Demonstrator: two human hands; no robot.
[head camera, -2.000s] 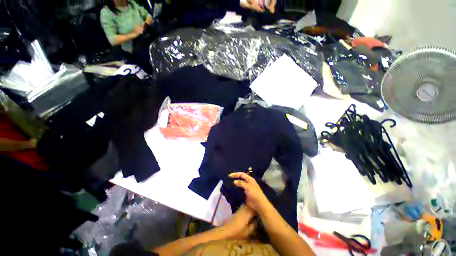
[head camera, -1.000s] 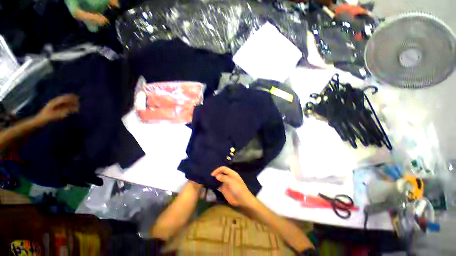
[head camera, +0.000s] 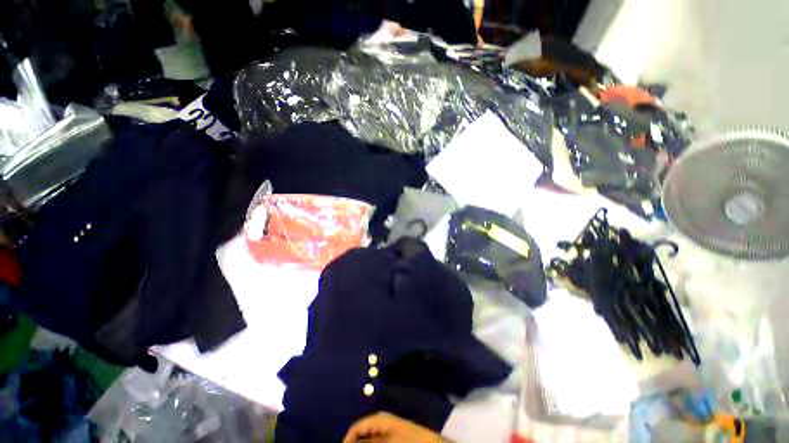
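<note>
A dark navy garment (head camera: 389, 303) lies on the white-covered table in front of me, with a hanger hook (head camera: 418, 228) showing at its neck. Several small gold buttons (head camera: 372, 372) show on its lower part, and one sleeve sticks out to the right. My right hand (head camera: 394, 429) is at the bottom edge over the garment's lower end. It is mostly cut off, so its grip cannot be told. My left hand is out of the picture.
A bagged coral garment (head camera: 316, 229) lies left of centre. Another dark garment (head camera: 130, 225) spreads at the left. A bagged dark bundle (head camera: 493, 251), black hangers (head camera: 627, 290) and a grey fan (head camera: 735, 195) are at the right. White sheets (head camera: 584, 355) lie near the right front.
The navy garment has come down towards me, lying longer, its right sleeve pointing outward. My hands have moved down, the left out of view. The bagged dark bundle is more uncovered.
</note>
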